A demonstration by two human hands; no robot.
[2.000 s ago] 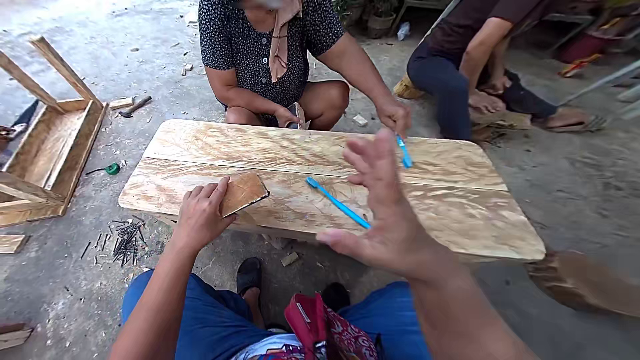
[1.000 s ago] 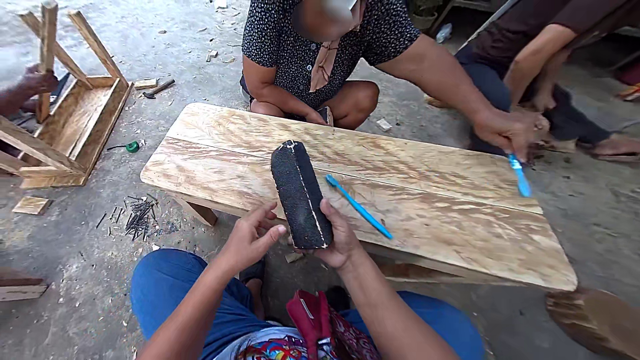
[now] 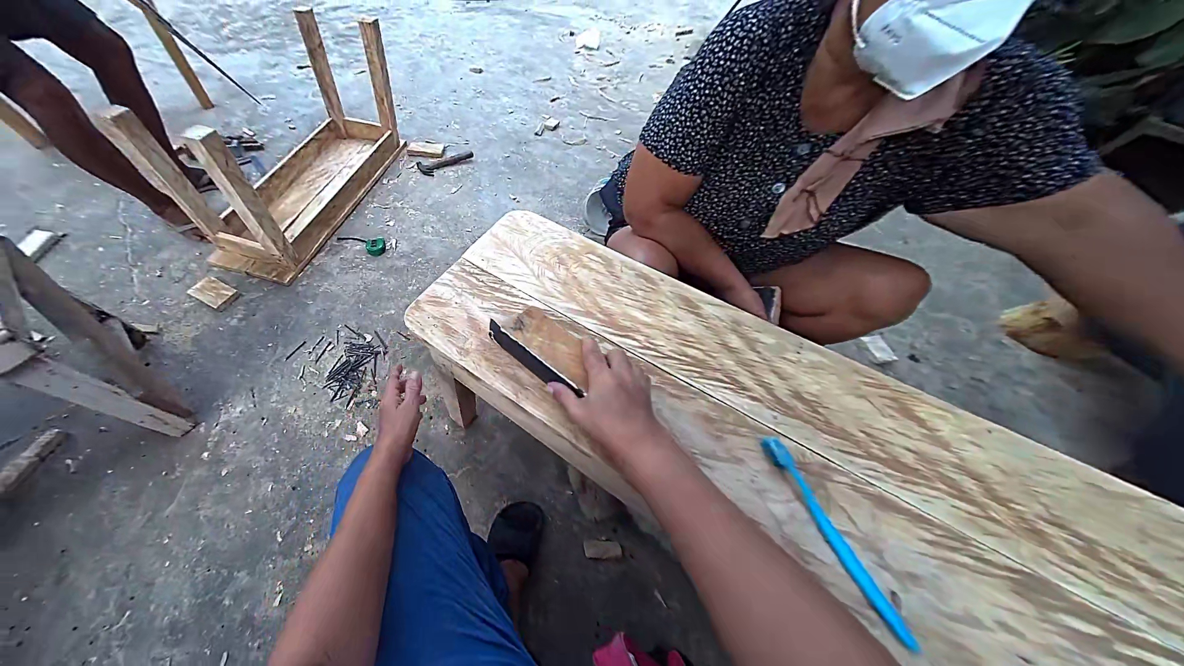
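Observation:
A wooden bench with a streaky, brushed-looking top stretches from centre to lower right. On its near left end my right hand grips a sanding block, a wood piece with black abrasive sheet on its underside edge, laid face down on the boards. My left hand hangs off the bench's left corner above my knee, holding nothing, its fingers close together but not clenched. To the right of my right arm, a blue toothbrush lies on the bench top.
Across the bench a masked person crouches, an arm reaching right. An upturned wooden bench frame, a claw hammer, a green tape measure and a pile of nails are on the concrete floor. Another person's legs show at upper left.
The sanding block, held up black side showing in both hands a second ago, is now down on the bench under my right hand. My left hand has let go. The view has swung left.

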